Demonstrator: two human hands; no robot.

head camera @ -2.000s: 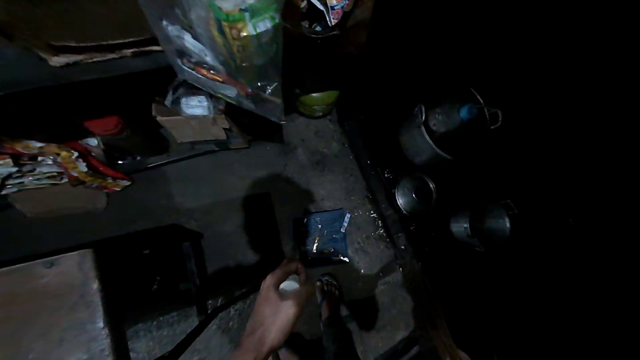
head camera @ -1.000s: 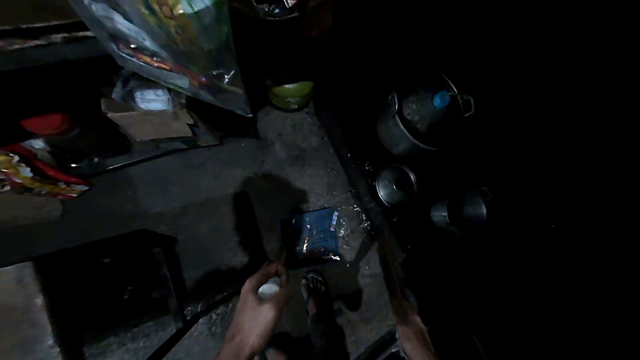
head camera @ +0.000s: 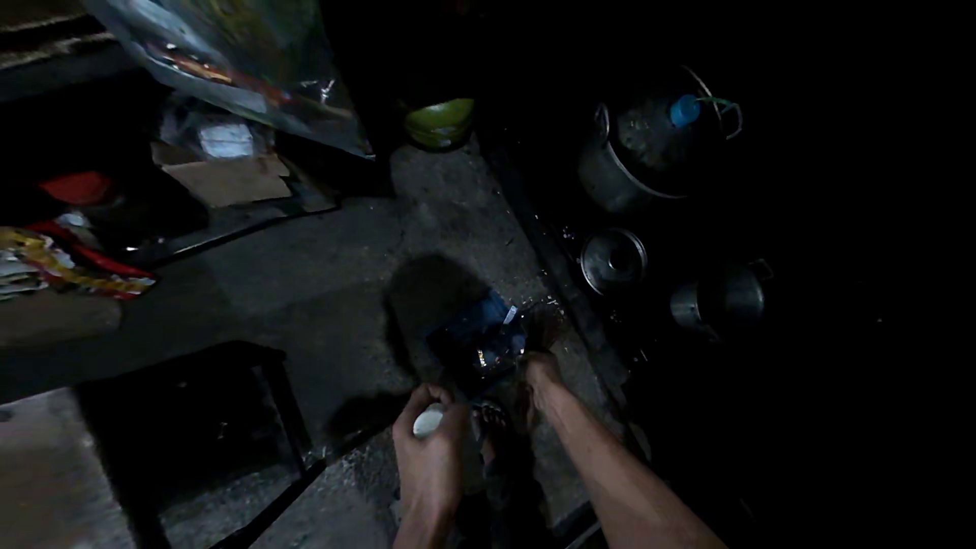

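Observation:
My left hand (head camera: 433, 438) is closed around a small white round object (head camera: 428, 420), whose kind I cannot tell. My right hand (head camera: 540, 370) is at the right edge of a dark blue plastic packet (head camera: 488, 316) on the concrete floor; its fingertips are dark, and whether they grip the packet cannot be told. The packet has shiny spots and a small pale strip near its upper right. A foot in a sandal (head camera: 492, 415) is just below the packet.
A large metal pot (head camera: 621, 179) with a blue-capped thing, a round metal lid (head camera: 613, 261) and a smaller pot (head camera: 686, 305) stand right. A green bowl (head camera: 440, 122), a hanging plastic bag (head camera: 259, 69), cardboard (head camera: 229, 181) and a red-yellow packet (head camera: 99, 274) are further up and left.
My right arm has come in from the lower right, and its hand has reached the blue packet's right edge. My left hand still holds the white object.

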